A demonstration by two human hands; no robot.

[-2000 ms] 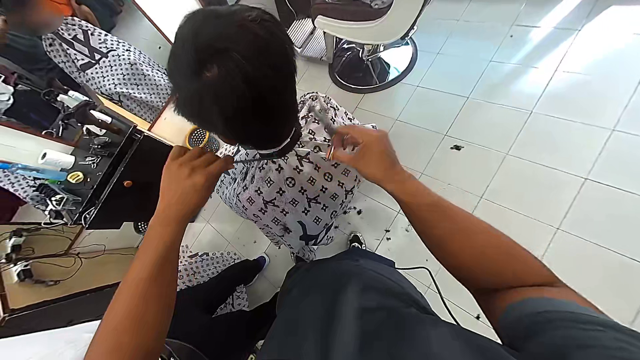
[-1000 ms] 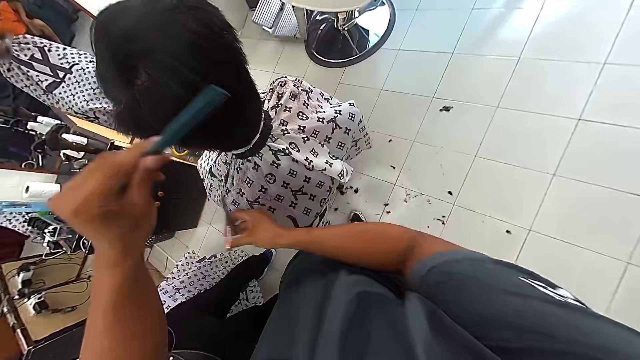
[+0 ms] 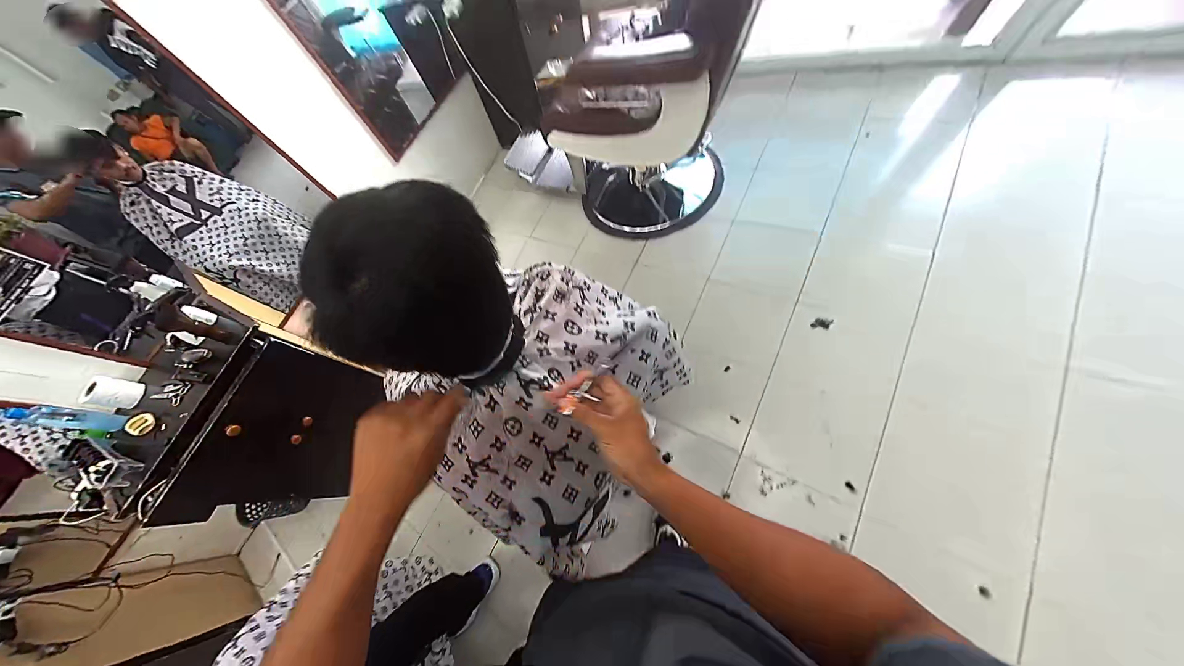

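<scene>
A seated person's head with short black hair (image 3: 407,277) is at the middle left, above a dark neck strip (image 3: 504,356) and a white cape with a dark printed pattern (image 3: 518,462). My left hand (image 3: 407,439) is at the near side of the neck, its fingertips by the cape's collar; whether it holds anything is hidden. Over the cape, right of the neck, my right hand (image 3: 610,416) holds metal hair scissors (image 3: 581,393) by the handles; the blades are blurred.
A dark counter (image 3: 287,425) with a paper roll (image 3: 111,392), bottles and cables lies left, below a wall mirror (image 3: 231,120). A barber chair (image 3: 638,139) stands beyond. Hair clippings (image 3: 777,481) lie on the tiled floor. Another patterned cape and a shoe (image 3: 486,578) are at bottom left.
My left hand, which held up a dark comb over the hair a second ago, has lowered to the neck. My right hand has risen from the lower cape towards the collar. The view has shifted.
</scene>
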